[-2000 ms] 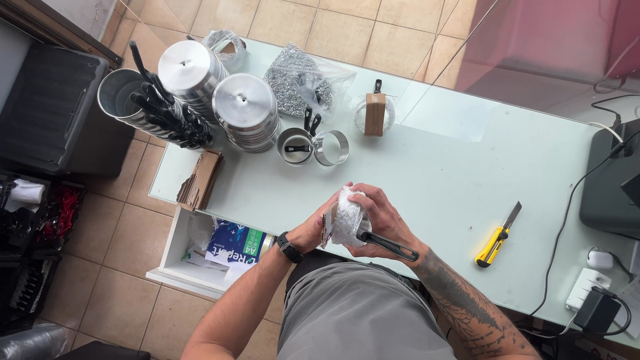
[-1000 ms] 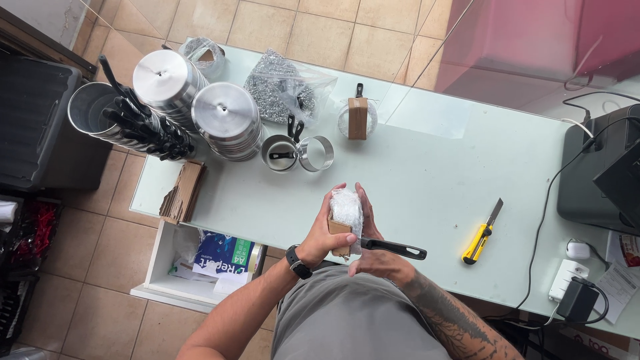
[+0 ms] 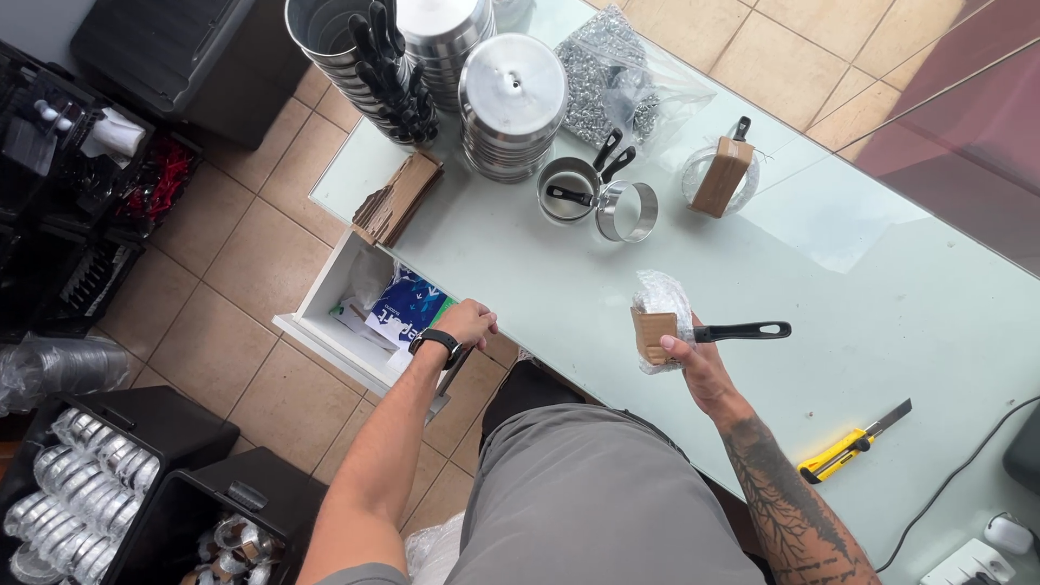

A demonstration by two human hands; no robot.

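Observation:
My right hand (image 3: 700, 366) holds a small pan wrapped in bubble wrap (image 3: 670, 296), its black handle (image 3: 743, 331) pointing right; the thumb presses a cardboard piece (image 3: 652, 335) against the wrap. Over the right edge of the open drawer (image 3: 325, 325) is my left hand (image 3: 471, 325), its fingers curled; whether it holds anything is hidden. Small metal pans (image 3: 566, 191) with black handles stand on the glass table (image 3: 731, 268), beside a metal ring (image 3: 626, 211). Another wrapped pan (image 3: 721, 175) with cardboard lies further right. A yellow utility knife (image 3: 845, 451) lies at the right, blade out.
Stacked metal pots (image 3: 513, 106), a stack holding black handles (image 3: 390, 81), a bag of small metal parts (image 3: 609, 77) and folded cardboard (image 3: 398, 197) line the table's left and back. Black bins (image 3: 154, 422) with wrapped items stand lower left. A cable (image 3: 934, 496) and power strip (image 3: 967, 565) lie right.
My left hand has left the wrapped pan and moved left to the drawer. My right hand keeps the pan, with the cardboard piece against it. The view has shifted left and down.

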